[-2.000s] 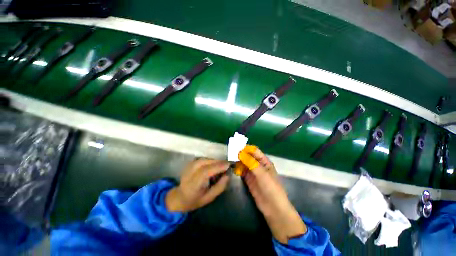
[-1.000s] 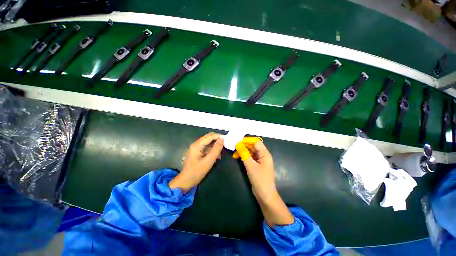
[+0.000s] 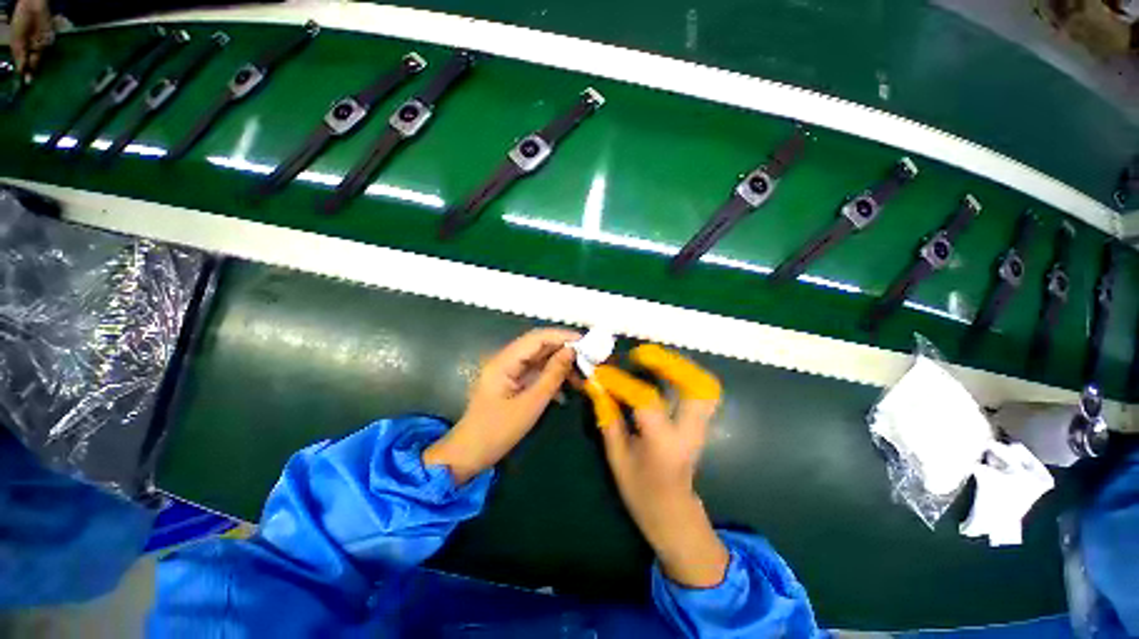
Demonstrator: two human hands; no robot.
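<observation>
A small crumpled white wipe is held over the bench, near the belt's rail. My left hand is bare and pinches the wipe between thumb and fingertips. My right hand wears yellow-orange finger cots, its fingers are spread, and the lower fingertips are at the wipe's edge; whether they grip it cannot be told. A smartwatch lies back up on the green belt beyond my hands, with another smartwatch to its right.
Several more watches lie along the curved conveyor. A plastic-covered tray is at left. At right are a bagged wipe pack, loose white wipes and a metal-topped bottle. Another person's hand is at the top left.
The watches have shifted right in the view. The wipe looks more crumpled, and my right fingers have spread apart while my left hand keeps hold of it. Another person's hand has appeared at the top left.
</observation>
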